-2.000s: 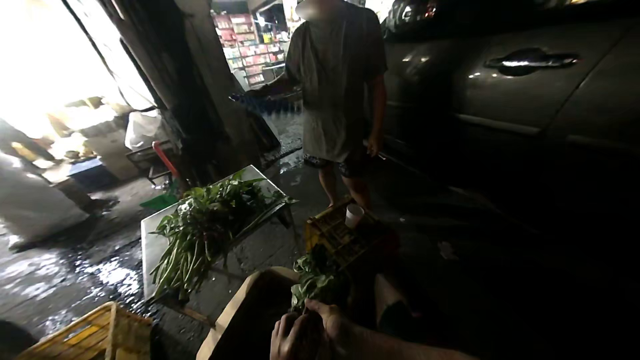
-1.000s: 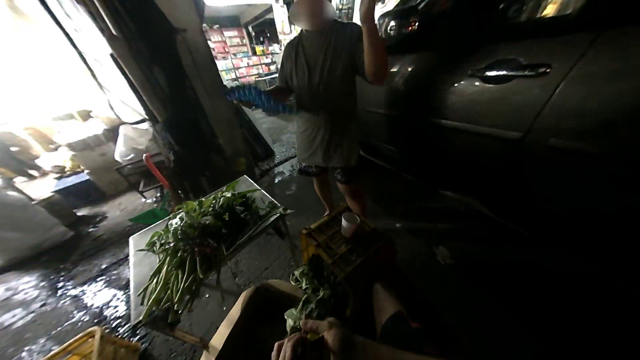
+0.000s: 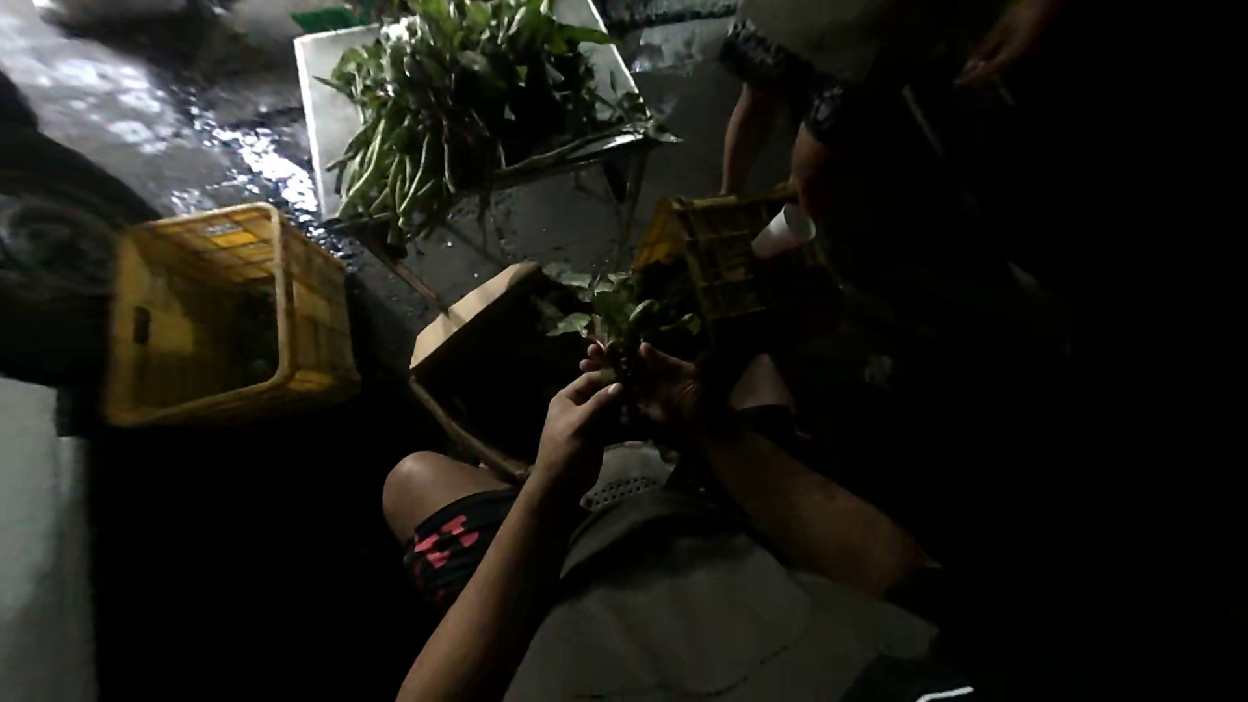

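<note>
A small bunch of leafy greens stands upright between my two hands, above my lap. My left hand closes its fingers around the stems from the left. My right hand holds the same bunch from the right, partly in shadow. The lower ends of the stems are too dark to make out. Beyond the hands, a large heap of long-stemmed leafy greens lies on a small white-topped table.
A yellow plastic crate stands at the left. An open cardboard box is just beyond my knees. Another yellow crate with a white cup on it stands near a person's bare legs. The ground looks wet.
The view has tilted far down and shows my lap. The person opposite had one hand raised a second ago; now a hand hangs low. My hands remain on the greens.
</note>
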